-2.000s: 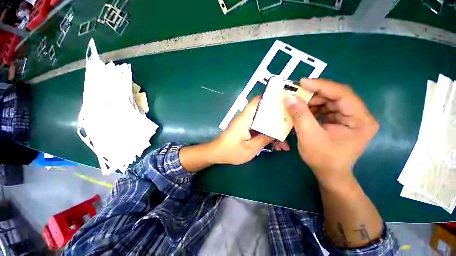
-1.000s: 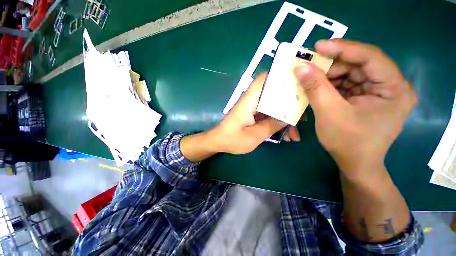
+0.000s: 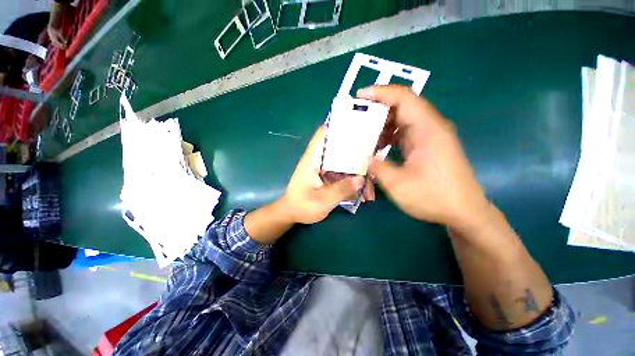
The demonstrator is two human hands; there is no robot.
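A white die-cut adhesive piece [image 3: 354,139] with a small dark slot near its top end lies over a device frame [image 3: 354,204], of which only an edge shows below. My left hand [image 3: 310,184] holds the frame from the left and below, its thumb at the lower edge of the piece. My right hand [image 3: 425,163] is at the piece's right side, index finger at the top edge and thumb near the lower right corner. A white adhesive sheet [image 3: 421,78] with cut-out windows lies behind my hands, mostly hidden by them.
A jagged waste sheet pile [image 3: 163,184] is on the left, with a tan scrap [image 3: 198,164] beside it. A fresh sheet stack [image 3: 604,160] is on the right. Several frames [image 3: 306,15] lie beyond the pale rail [image 3: 278,61]. Part of a person shows at top left.
The piece now sits straighter over the frame, and my right thumb has moved from its face to its lower right corner. The view has shifted.
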